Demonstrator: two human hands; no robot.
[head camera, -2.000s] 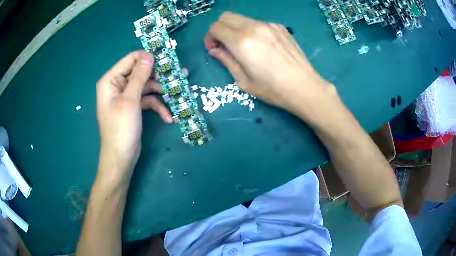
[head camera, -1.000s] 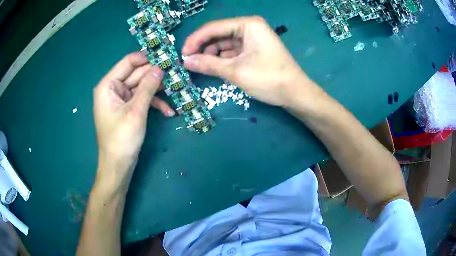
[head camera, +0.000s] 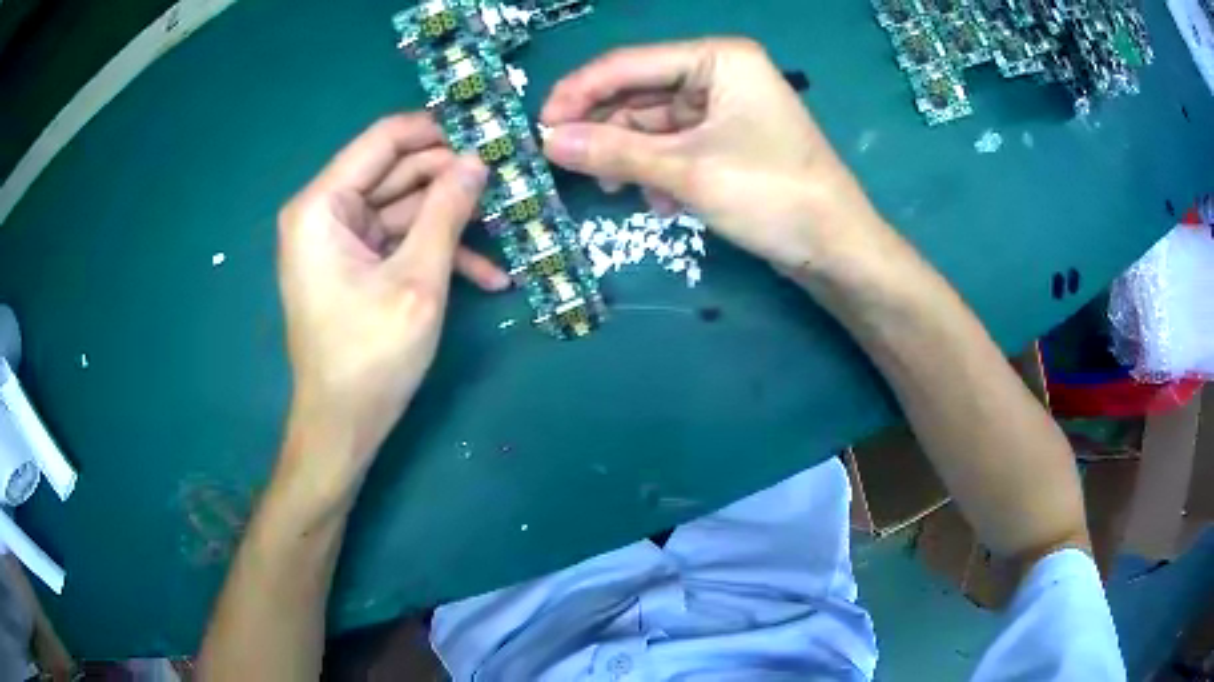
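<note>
A long narrow green circuit board strip (head camera: 526, 209) with repeated yellowish blocks runs from the top centre down to the middle. My left hand (head camera: 380, 247) grips its left edge, with the thumb on top near the strip's middle. My right hand (head camera: 692, 140) is just right of the strip, thumb and index finger pinched around a tiny white part (head camera: 546, 132) at the strip's right edge. Whether the part touches the strip is not clear. A loose pile of small white parts (head camera: 652, 243) lies on the green mat right of the strip's lower half.
Stacked circuit board strips (head camera: 1012, 47) lie at the top right. More strip pieces (head camera: 546, 13) lie at the top centre. Black bits (head camera: 1065, 283) are near the right edge. White tubes (head camera: 33, 440) are at the left edge. Cardboard boxes (head camera: 905, 482) and bubble wrap (head camera: 1172, 307) are below right.
My right hand has come from above the white pile to the strip's right edge. The strip has slid up in the view, and my left hand now holds it lower along its length.
</note>
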